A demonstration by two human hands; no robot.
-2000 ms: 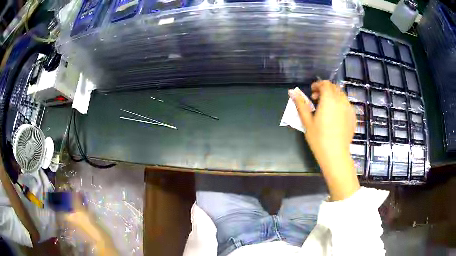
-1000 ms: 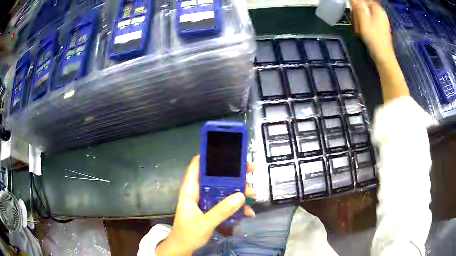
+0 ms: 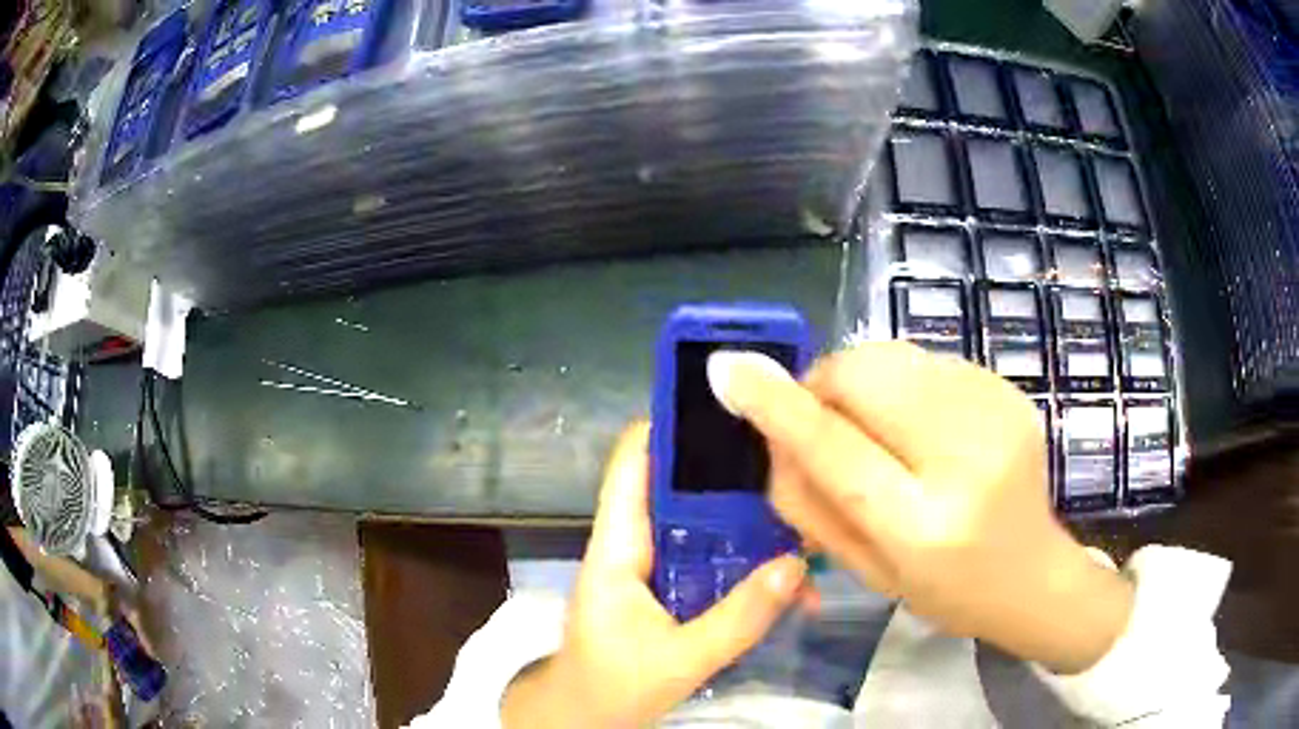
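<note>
A blue feature phone (image 3: 695,530) is upright in my left hand (image 3: 634,627), screen and keypad facing me. My left fingers hold its sides, with the thumb on the lower keypad. My right hand (image 3: 933,491) is over the phone's right side. A white wipe (image 3: 744,382) covers its index fingertip and touches the upper part of the dark screen. The other right fingers are curled, and the rest of the wipe is hidden. My right hand covers part of the phone's right edge.
A tall stack of clear phone trays (image 3: 499,185) stands at back left. A lens tray (image 3: 1047,257) lies at right, partly behind my right hand. Slim tweezers (image 3: 335,385) lie on the green bench. A small fan (image 3: 57,484) is at far left, a whitish bottle (image 3: 1086,14) at top right.
My right hand has come from beside the bottle at the upper right down onto the phone screen. My left hand still holds the phone. The camera view has shifted.
</note>
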